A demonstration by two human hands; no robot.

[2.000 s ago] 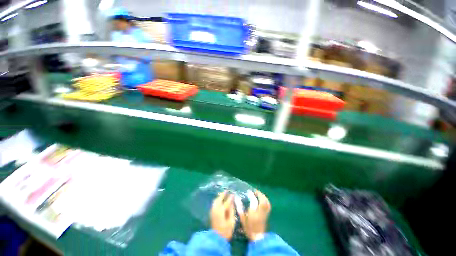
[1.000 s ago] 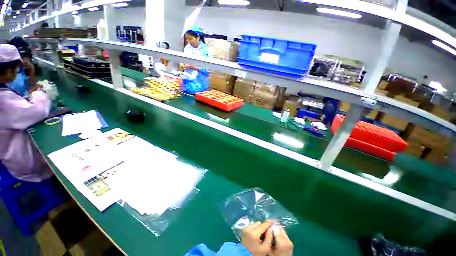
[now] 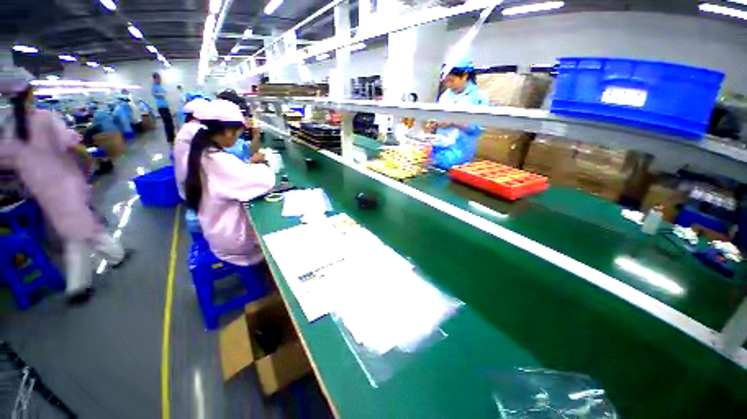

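Observation:
A clear poly bag (image 3: 557, 398) shows at the bottom edge, right of the middle, over the green bench, cut off by the frame. Whether a hand holds it cannot be seen. Both my hands are out of the picture. Printed sheets (image 3: 368, 282) lie on the bench, with the edges of flat empty clear bags (image 3: 378, 360) showing beside and under them.
Green bench (image 3: 483, 327) runs away forward. Raised shelf rail (image 3: 565, 266) behind it. Beyond stand an orange-red divided tray (image 3: 500, 179), yellow trays (image 3: 400, 162) and a blue bin (image 3: 637, 95). Seated person in pink (image 3: 225, 184) at left, another walking (image 3: 61, 180). Open cardboard box (image 3: 274, 352) under bench.
The view has swung left to the aisle. My hands, seen on the clear bag before, have left the picture. The bag now shows at the bottom edge, and the dark bagged bundles are out of view.

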